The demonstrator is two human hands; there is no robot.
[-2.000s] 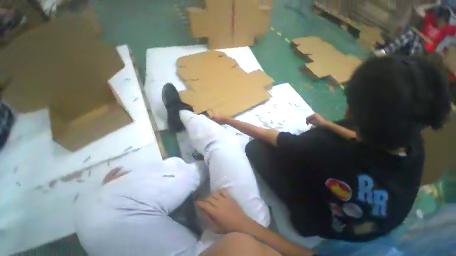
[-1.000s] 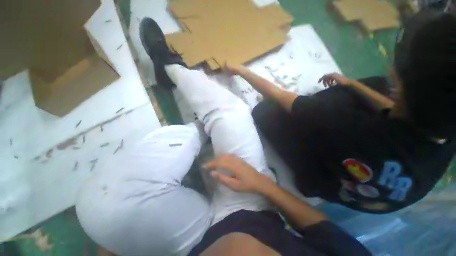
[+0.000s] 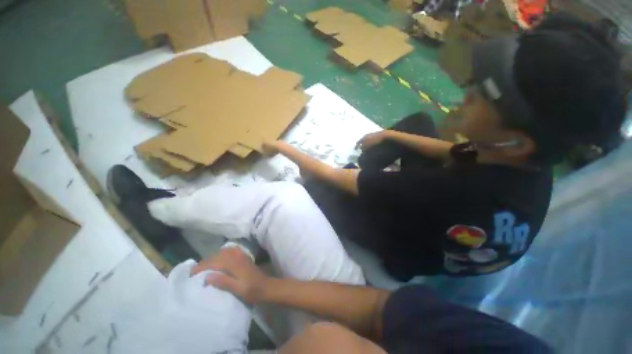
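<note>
My right hand (image 3: 232, 274) rests on the white-trousered knee and holds nothing; its fingers are slightly bent and apart. My left hand is not in view; a piece of bare skin shows at the bottom edge, unclear which part. Nearest in front lies a stack of flat brown box blanks (image 3: 211, 110) with notched edges, on a white sheet (image 3: 97, 117). Another person's hand touches the stack's near right edge. A part-folded brown carton (image 3: 41, 242) stands at the left edge, cut off by the frame.
A person in a black shirt (image 3: 443, 200) and cap sits close on the right. Dark scraps (image 3: 326, 131) litter the sheets. More blanks (image 3: 360, 38) lie on the green floor behind. A brown carton (image 3: 187, 21) stands at the top. Blue plastic (image 3: 582, 256) is at right.
The view has swung right, so the left carton is mostly out of frame. My right hand has moved from the thigh area onto the knee. The other person's head has turned sideways.
</note>
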